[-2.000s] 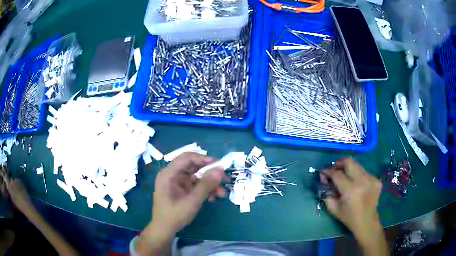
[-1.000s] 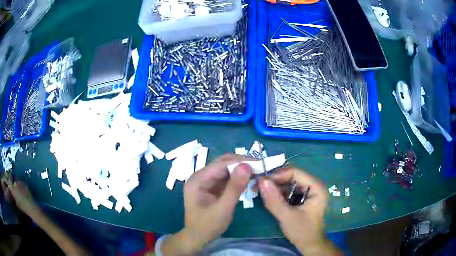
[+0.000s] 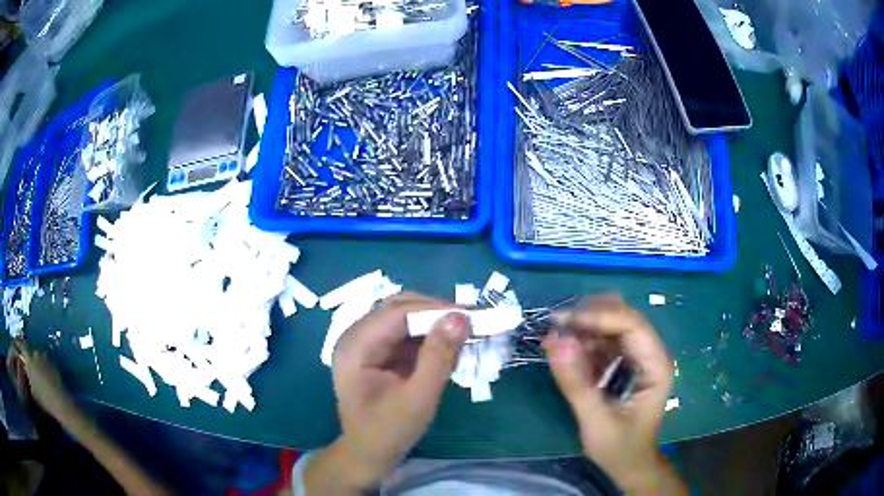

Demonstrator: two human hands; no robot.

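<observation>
My left hand (image 3: 393,363) holds a white strip (image 3: 465,321) flat between thumb and fingers, its right end rounded over. My right hand (image 3: 615,373) is just right of the strip, thumb and forefinger close together, with short metal pieces (image 3: 618,379) held in its curled fingers. Whether a rod is between its fingertips is blurred. Wrapped sets (image 3: 480,363) lie on the green tabletop behind and below the strip, thin metal ends pointing right, partly hidden by my left hand. A big heap of white strips (image 3: 189,291) lies at the left.
Two blue trays (image 3: 373,228) (image 3: 615,260) lie beyond my hands, with a clear tub (image 3: 363,58) and a smartphone (image 3: 693,73) on them. A scale (image 3: 208,131) stands left. Dark red bits (image 3: 778,325) lie right. Another person's hand (image 3: 39,378) shows at far left.
My hands came together over the wrapped sets, then moved slightly apart. The strip has shifted left with my left hand, and my right hand has moved right from it.
</observation>
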